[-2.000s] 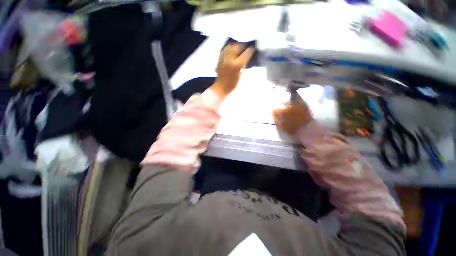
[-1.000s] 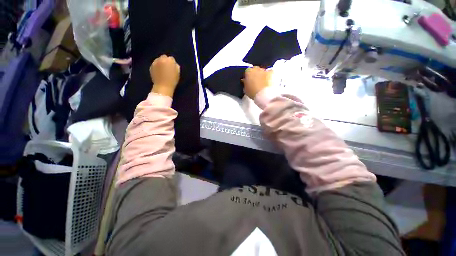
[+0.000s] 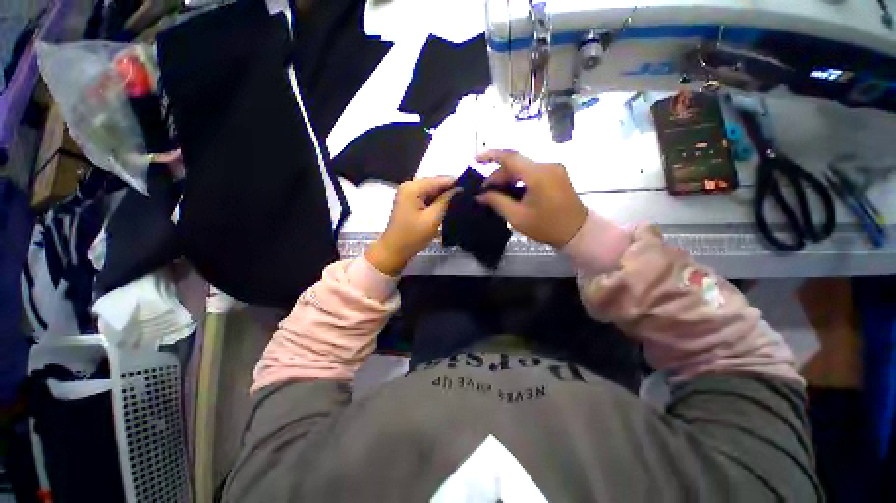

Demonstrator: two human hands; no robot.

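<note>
A small black cut piece is held between both hands over the table's front edge, left of and in front of the needle area. My left hand pinches its upper left side. My right hand pinches its upper right side, with thumb and fingers together. Two more black pieces lie on the white table: a curved one left of my hands and an angular one behind it. The sewing machine stands behind my right hand, its presser foot visible.
A large black panel with white edging hangs over the table's left side. A clear bag is at upper left, a white basket at lower left. A phone, black scissors and blue snips lie right. Ruler tape runs along the front edge.
My left hand has moved right from the large black panel, and both hands now hold a small black piece. The view has shifted, so the machine appears higher and further left.
</note>
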